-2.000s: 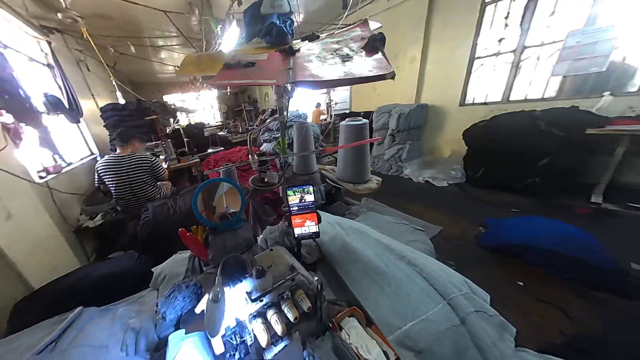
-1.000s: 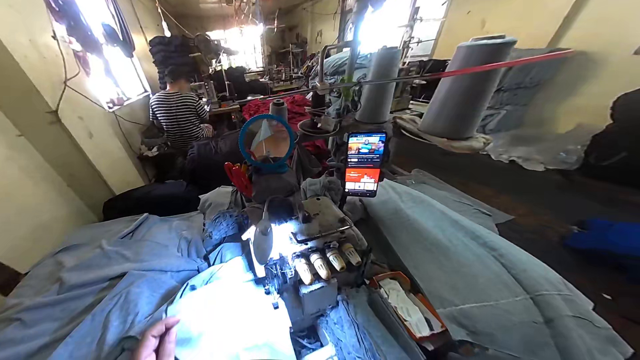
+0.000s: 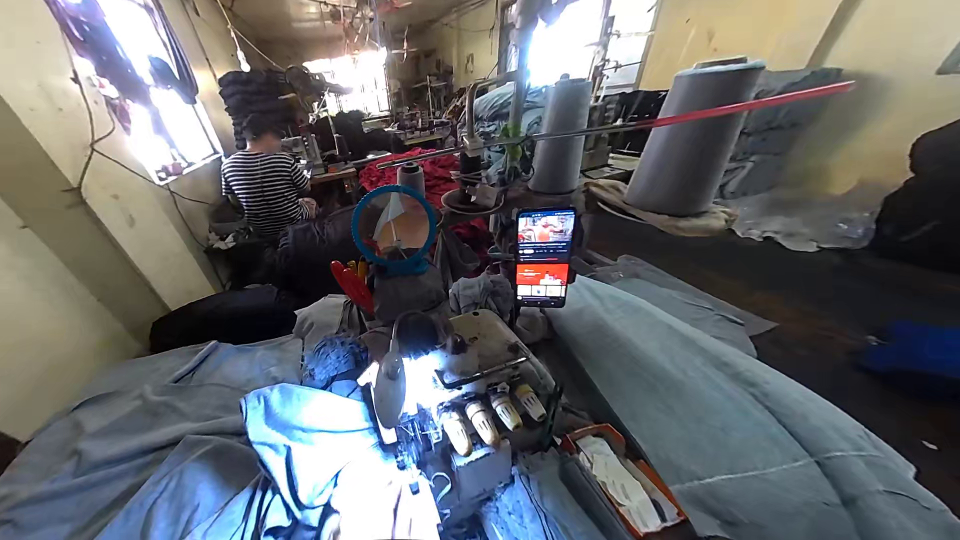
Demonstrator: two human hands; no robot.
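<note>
Neither of my hands shows in the head view now. An overlock sewing machine (image 3: 480,352) stands at the lower middle, with several cream tension dials (image 3: 481,422) on its front. Its lamp throws a bright glare over the needle area, so details there are lost. Blue-grey fabric (image 3: 307,435) lies bunched at the machine's left and runs under the glare. A round blue-framed mirror (image 3: 394,225) stands behind the machine. Right of the mirror, a smartphone (image 3: 544,259) with a lit screen sits upright in a holder.
More grey fabric (image 3: 720,405) spreads to the right, beside an orange box (image 3: 630,480) holding pale scraps. Big grey thread cones (image 3: 694,139) stand behind, crossed by a red-tipped rod (image 3: 787,97). A person in a striped top (image 3: 262,187) sits at the back left.
A hand at the fabric's lower left edge one second ago is out of view now. That fabric has gone from lying flat to being folded and bunched. The view swung left and closer after the first frame.
</note>
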